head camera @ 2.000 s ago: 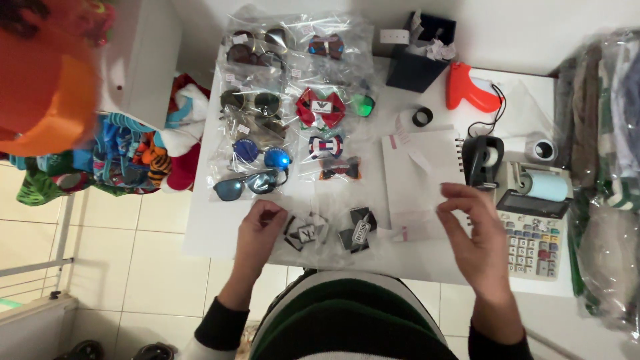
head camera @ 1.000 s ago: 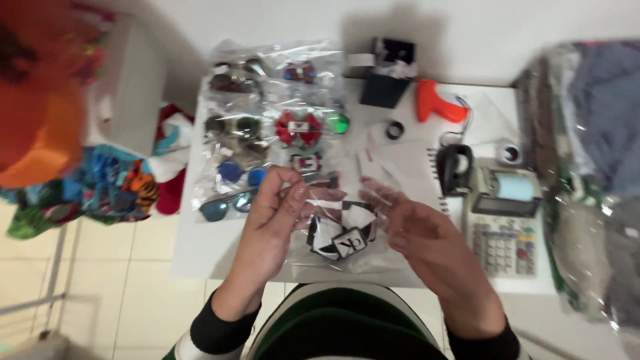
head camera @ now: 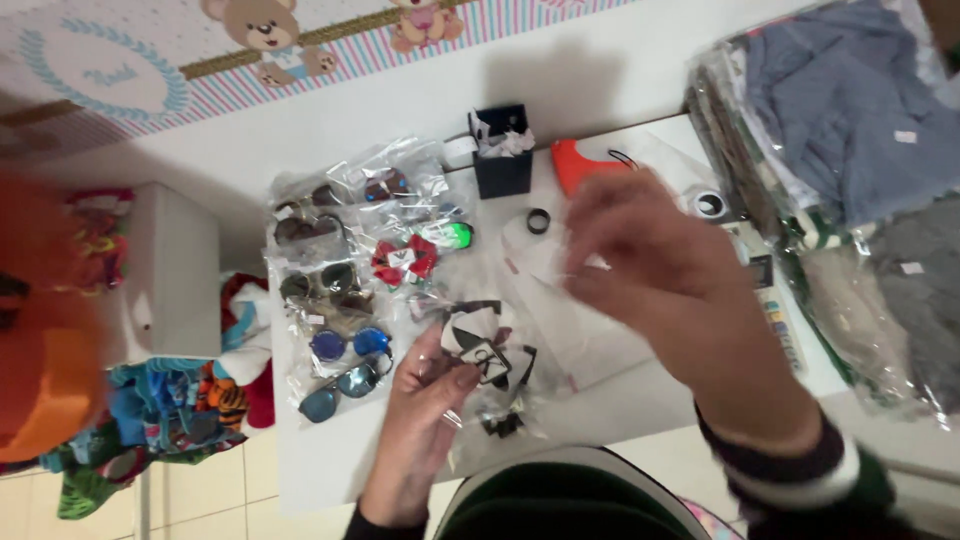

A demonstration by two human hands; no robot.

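My left hand (head camera: pixel 431 390) holds a clear plastic bag with a black-and-white bow (head camera: pixel 480 349) bearing a square emblem, the thumb pressed by the emblem. Below it lies another clear bag with black-and-white pieces (head camera: pixel 506 424). My right hand (head camera: pixel 637 262) is blurred and raised over the right part of the table; whether something thin is between its fingers cannot be told. To the left lie bagged sunglasses (head camera: pixel 349 386), and a bagged red bow (head camera: pixel 403 260) rests beside green-lensed glasses (head camera: pixel 459 235).
At the back of the white table (head camera: pixel 322 465) stand a black box (head camera: pixel 504 172) with crumpled paper and an orange-red tool (head camera: pixel 577 165). A black ring (head camera: pixel 538 220) lies nearer. Bagged clothes (head camera: pixel 832 112) fill the right side; a white cabinet (head camera: pixel 180 277) stands left.
My right hand has moved away from the bow to the right and up. My left hand keeps hold of the bagged bow. The view has shifted to show more wall.
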